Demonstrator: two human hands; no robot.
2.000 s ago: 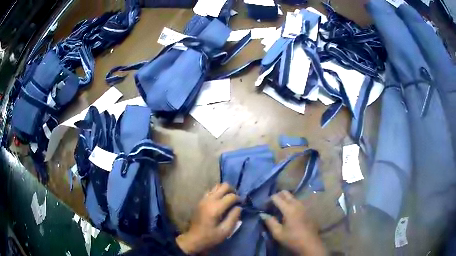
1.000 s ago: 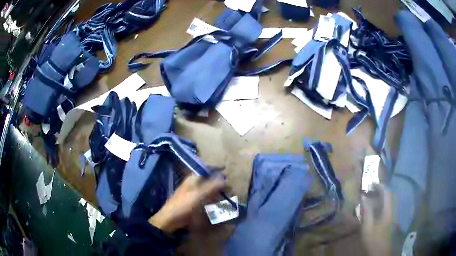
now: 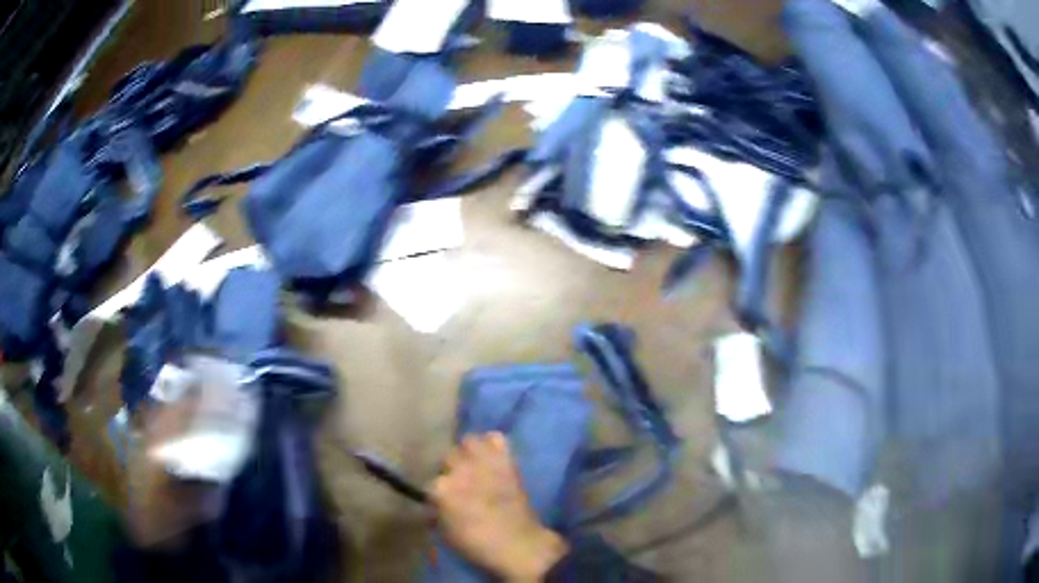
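Observation:
A blue stack of cut pieces (image 3: 530, 404) lies in front of me. My right hand (image 3: 490, 501) is closed over its left side. A thin dark strip end (image 3: 387, 473) sticks out left from under this hand. A dark tie strip with a pale edge (image 3: 632, 393) curves along the stack's right side. My left hand (image 3: 165, 461) is at the lower left, strongly blurred, over the tied bundle there (image 3: 279, 456). A blurred white ticket (image 3: 217, 427) appears to be in its fingers, which are hard to make out.
Another tied blue bundle (image 3: 325, 205) lies at upper left, beside white paper (image 3: 422, 302). Tangled dark strips (image 3: 746, 108) lie on white paper at upper right. Long blue rolls (image 3: 929, 308) line the right side. A white ticket (image 3: 741, 376) lies left of them. More bundles (image 3: 51, 216) are far left.
My left hand has moved left from beside the front stack to the left bundle. My right hand has come from the far right onto the front stack. The view has shifted.

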